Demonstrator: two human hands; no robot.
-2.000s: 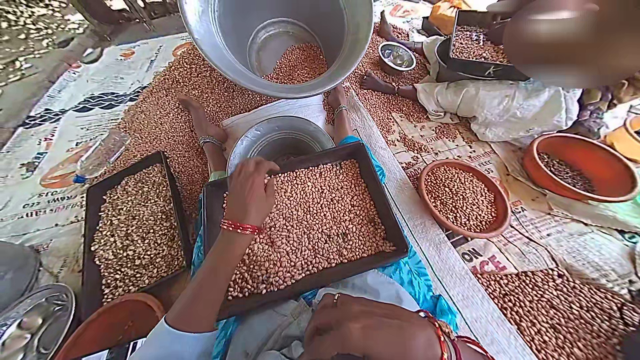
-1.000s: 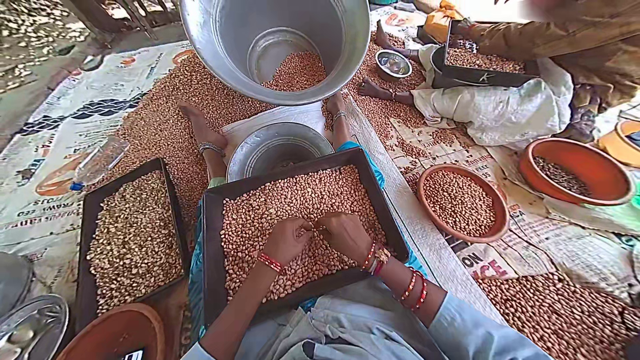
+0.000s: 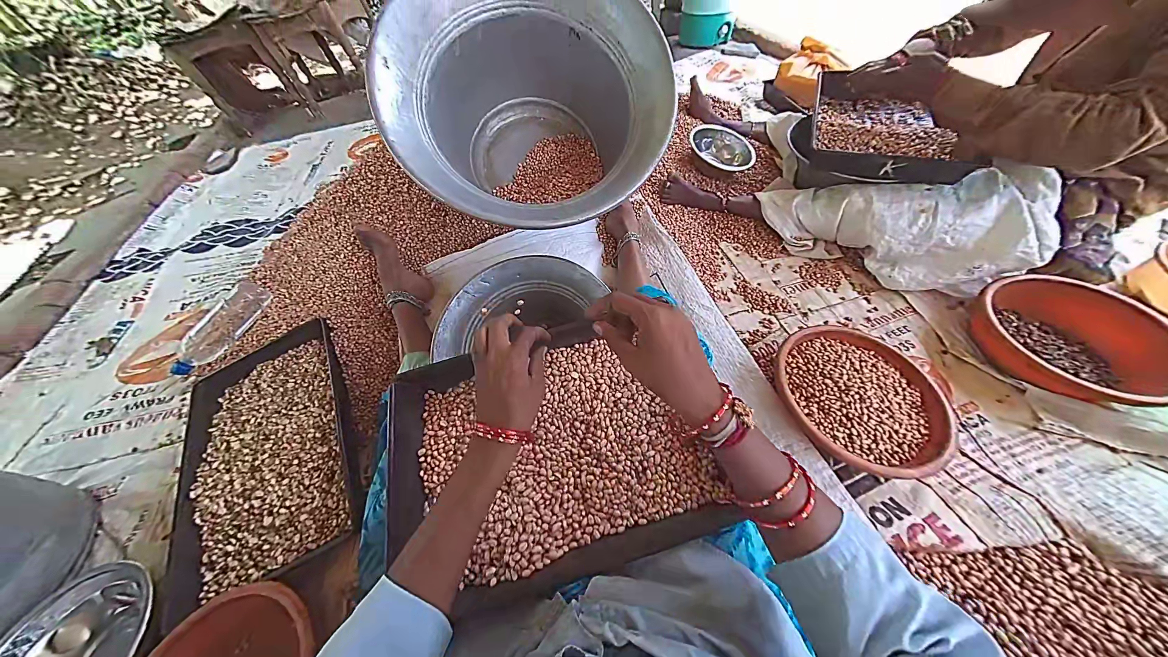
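A black rectangular tray [image 3: 401, 484] full of pinkish-brown nuts or beans [image 3: 584, 447] rests on my lap. My left hand [image 3: 506, 370] is over the tray's far edge, fingers bent; whether it holds anything is unclear. A few loose kernels show in the air or against the metal basin [image 3: 525, 274] just beyond. To its right, my right hand [image 3: 652, 342] is at the same far rim with its fingertips pinched together, their contents hidden. The basin sits between my feet, partly hidden by my hands and the tray.
A big metal pot [image 3: 520, 55] with some kernels lies tilted ahead. At left are a second black tray [image 3: 342, 429], a plastic bottle [image 3: 224, 327] and a clay bowl [image 3: 242, 625]. At right, clay bowls [image 3: 944, 420] stand near another person [image 3: 1049, 109] who has a tray.
Both hands have moved from the middle of the tray to its far edge, beside the basin. Two seconds ago only my left hand was in the kernels.
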